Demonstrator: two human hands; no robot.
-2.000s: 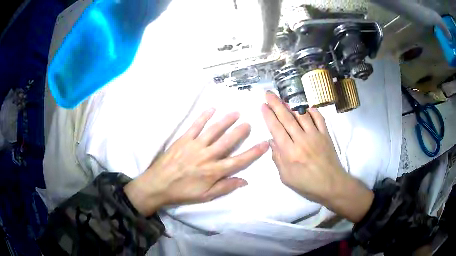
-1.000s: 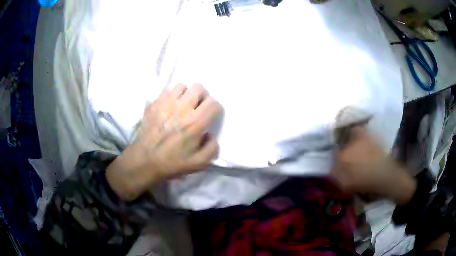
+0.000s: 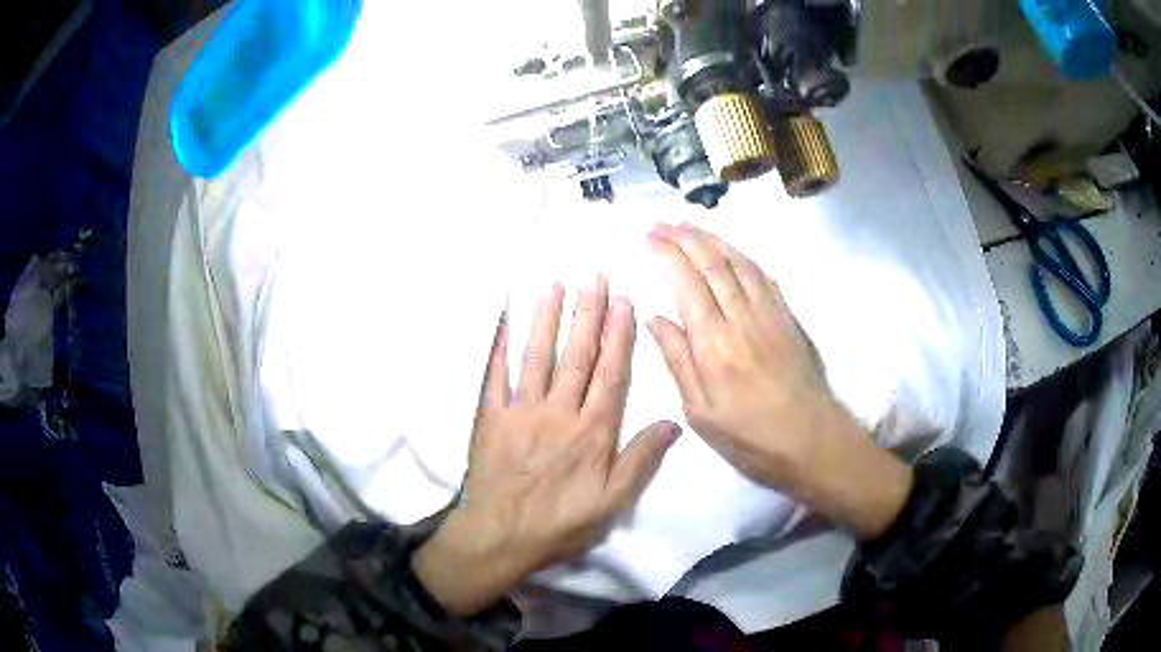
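White fabric (image 3: 382, 318) lies over the table under both hands, much of it glared out. My left hand (image 3: 554, 420) lies flat on it, fingers spread and pointing at the needle area. My right hand (image 3: 751, 357) lies flat to its right, its fingertips just below the puller assembly. The presser foot area (image 3: 596, 178) is at the top middle, ahead of the fingertips. Two brass ribbed rollers (image 3: 736, 135) sit on the dark metal assembly to its right. Neither hand grips the cloth.
A blue lamp head (image 3: 261, 77) hangs at the upper left. Blue-handled scissors (image 3: 1069, 280) lie at the right of the table. A small blue piece (image 3: 1069, 36) is at the upper right. Crumpled white cloth hangs at the lower right. Blue material is at the far left.
One second ago my left hand was curled on the cloth and my right hand was blurred at its right edge. Both now lie flat near the machine, which shows again at the top.
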